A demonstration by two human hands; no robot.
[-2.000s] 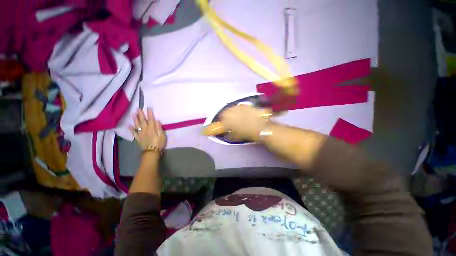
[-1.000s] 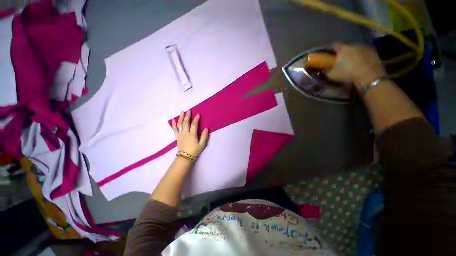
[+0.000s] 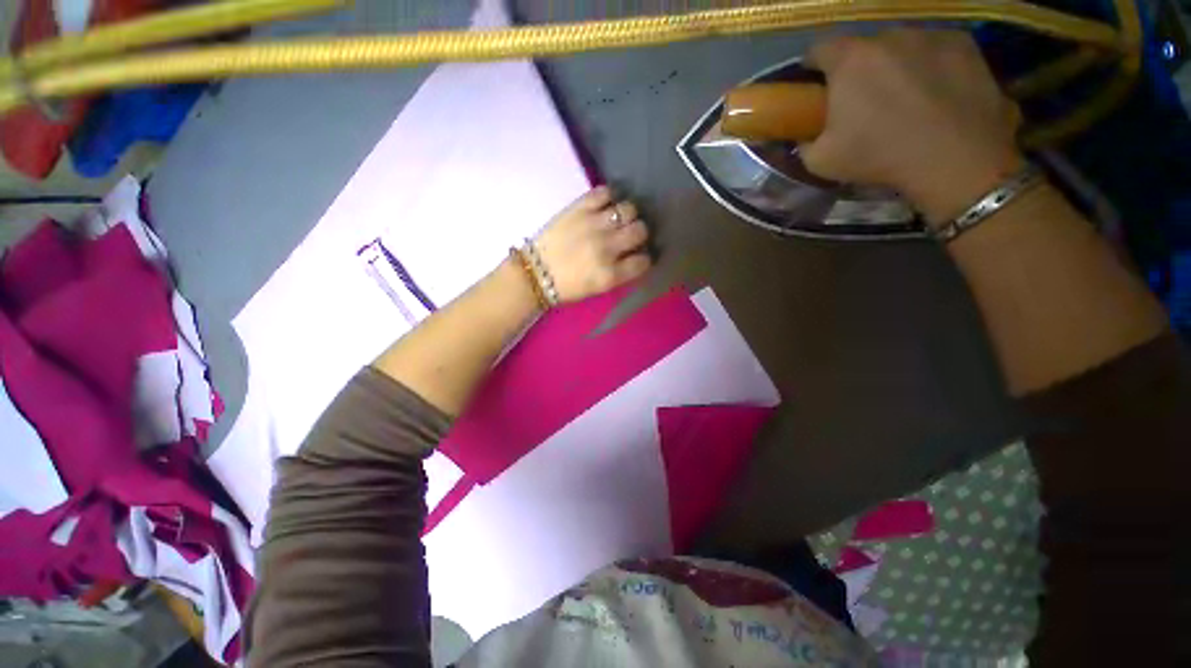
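A pale pink-lilac garment panel (image 3: 431,170) lies on the grey pressing table, turned at a slant, with a magenta section (image 3: 575,372) and a magenta corner piece (image 3: 708,457). A narrow outlined rectangle (image 3: 396,281) shows on it, partly behind my left forearm. My left hand (image 3: 594,245) is at the panel's right edge above the magenta section, fingers curled on the fabric; the fingertips are hidden. My right hand (image 3: 908,111) is shut on the orange handle of the steam iron (image 3: 797,176). The iron is to the right of the panel, not touching it.
A yellow hose (image 3: 392,50) crosses the top of the view and loops at the right. A heap of magenta and pale pieces (image 3: 92,352) lies at the left. Red and blue items (image 3: 131,124) are at the far left. Magenta scraps (image 3: 893,519) lie on the patterned floor.
The iron left the panel for the right side. The panel turned to a slant, then further. My left hand moved from the seam across the magenta section to the panel's right edge.
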